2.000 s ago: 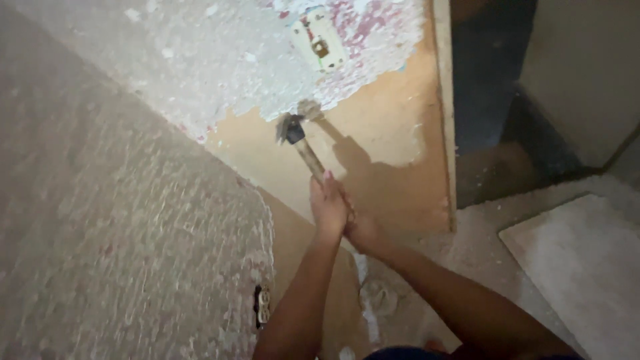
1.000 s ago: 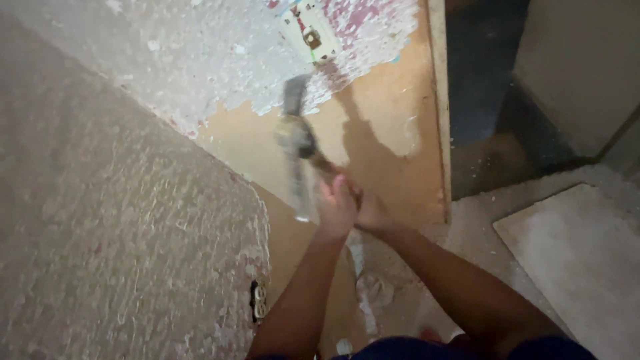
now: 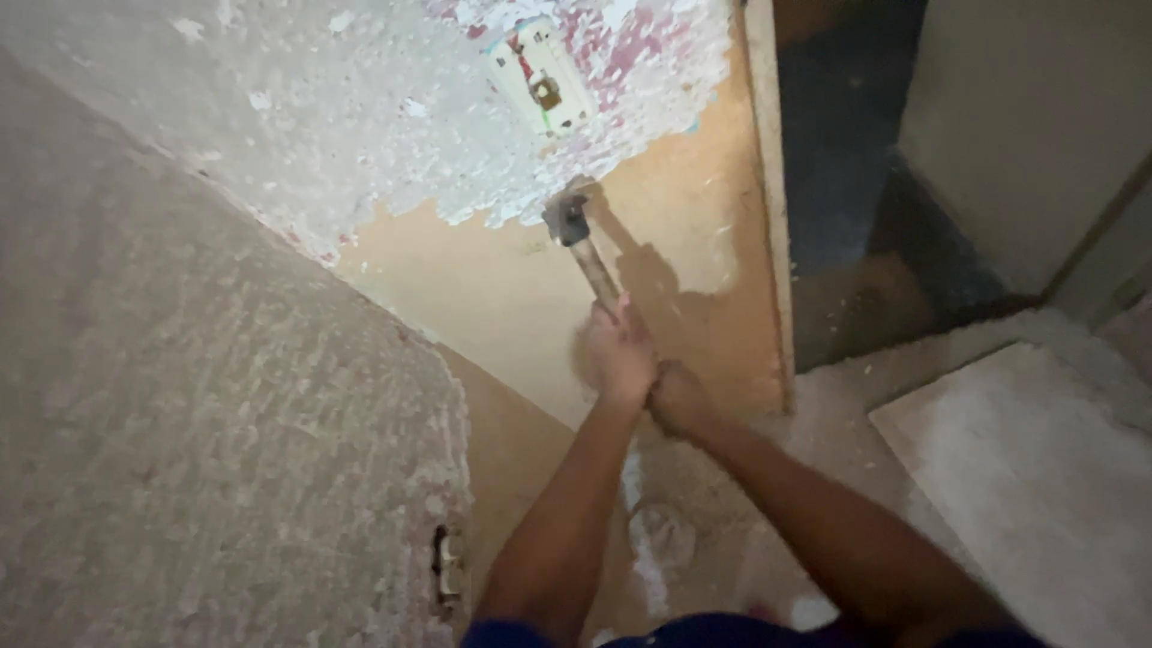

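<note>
A hammer-like tool with a dark head (image 3: 567, 220) and a wooden handle is at the wall, its head near the lower edge of the chipped white and pink surface (image 3: 432, 117). My left hand (image 3: 621, 353) grips the handle. Close behind it, my right hand (image 3: 682, 398) is closed around the handle's lower end, which the hands hide. Below the chipped area the wall is smooth and tan (image 3: 486, 297). An electrical box (image 3: 543, 79) with wires is set in the wall above the tool head. The tool's exact head shape is blurred.
A rough, pitted wall (image 3: 225, 405) meets the chipped one at a corner on the left and holds a second electrical box (image 3: 448, 565). A doorway edge (image 3: 774, 207) stands right of the tan wall. On the dusty floor at lower right lies a pale flat slab (image 3: 1035, 450).
One second ago the tool was blurred in motion in front of the wall; now its head is at the wall near the chipped edge. Both hands have stayed on the handle.
</note>
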